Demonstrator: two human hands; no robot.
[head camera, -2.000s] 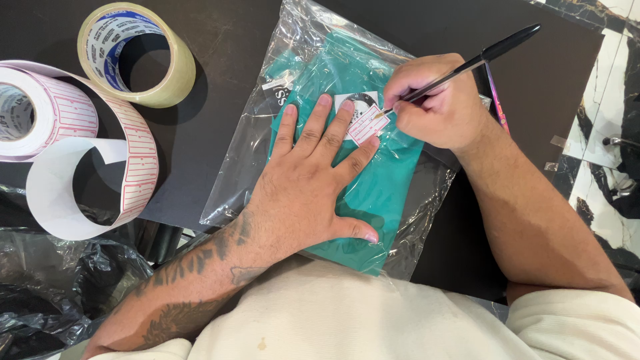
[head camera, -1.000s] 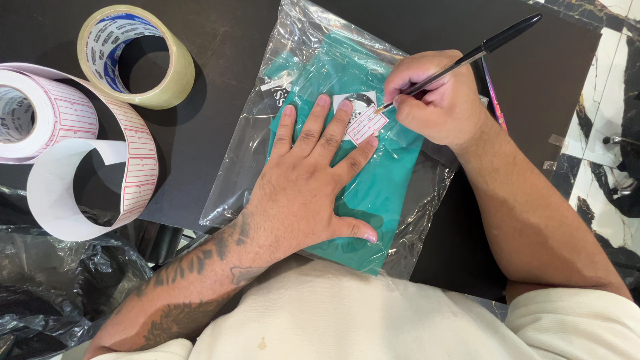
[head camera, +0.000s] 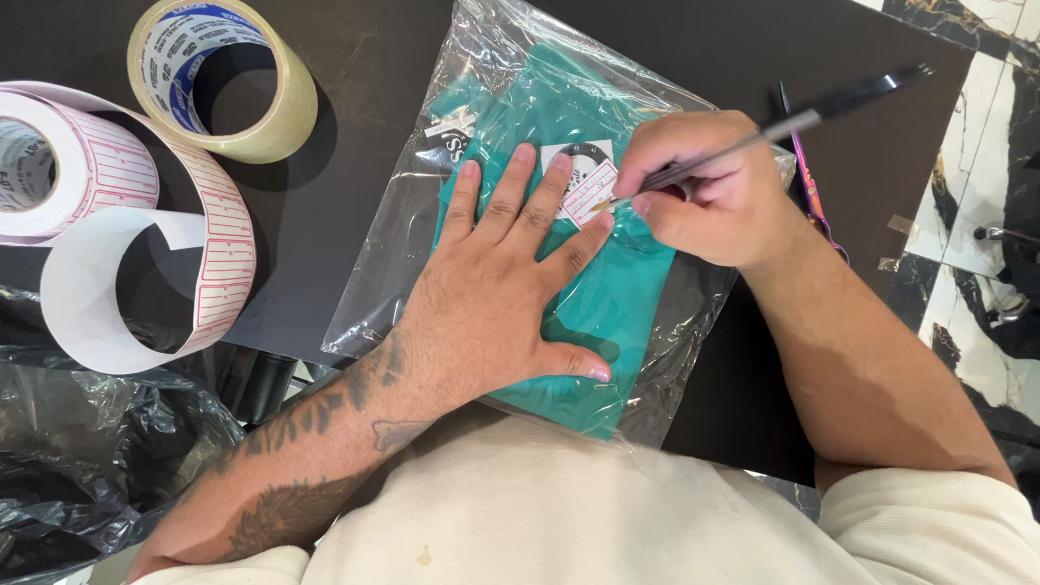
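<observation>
A teal folded fabric item (head camera: 605, 325) lies inside a clear plastic bag (head camera: 382, 252) on the dark table. My left hand (head camera: 504, 268) presses flat on the bag, fingers spread. In my right hand (head camera: 707, 187) is a black-capped ballpoint pen (head camera: 812, 118), its tip on a small red-and-white sticker label (head camera: 591, 191) that bears handwriting. That label partly covers a black-and-white tag (head camera: 581, 154), just beyond my left fingertips.
A roll of clear packing tape (head camera: 292, 106) and a roll of red-and-white labels (head camera: 122, 166) sit at the left. Purple-handled scissors (head camera: 808, 191) lie beyond my right wrist. Black plastic (head camera: 73, 447) is at the lower left.
My right hand has shifted slightly with the pen, whose back end is now lower and blurred. More writing shows on the label. My left hand has stayed put.
</observation>
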